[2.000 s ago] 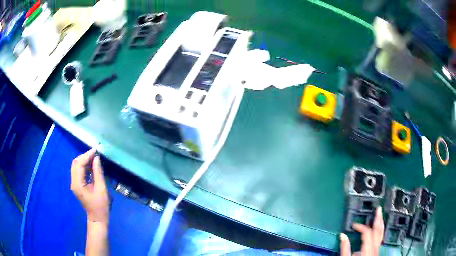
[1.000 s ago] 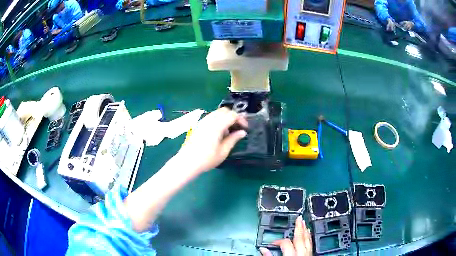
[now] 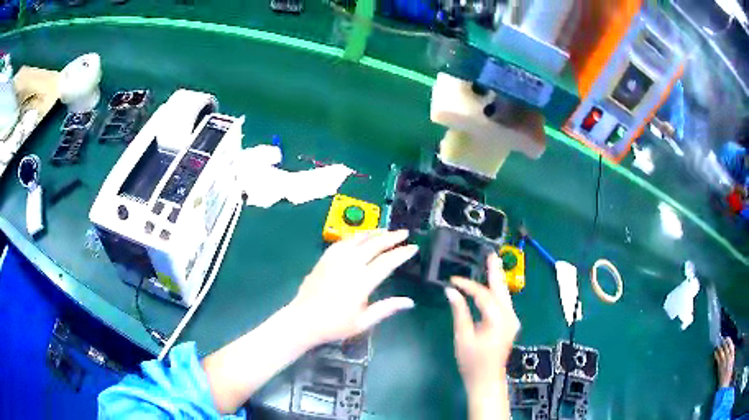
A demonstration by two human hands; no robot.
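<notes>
My right hand (image 3: 484, 316) holds a black housing (image 3: 466, 234) by its lower right part, just in front of and overlapping the fixture (image 3: 411, 201). My left hand (image 3: 349, 283) is spread with the thumb apart, left of this housing, and holds nothing that I can see. Another housing (image 3: 333, 377) lies on the mat below my left hand, partly hidden by the forearm. The cream press head (image 3: 484, 123) hangs above the fixture. Yellow button boxes stand left (image 3: 351, 218) and right (image 3: 512, 269) of the fixture, the right one partly covered.
The white tape dispenser (image 3: 168, 193) stands left, with crumpled white paper (image 3: 300, 182) beside it. Two housings (image 3: 552, 377) lie at lower right. A tape roll (image 3: 607, 281) and blue-handled tool (image 3: 538, 248) lie right. The orange-edged control box (image 3: 628, 82) is behind. Another person's hand (image 3: 723, 361) shows far right.
My right hand has lifted a housing from the front row to the fixture. My left hand has moved back from the fixture. A housing now lies below my left hand. The view has turned and tilted.
</notes>
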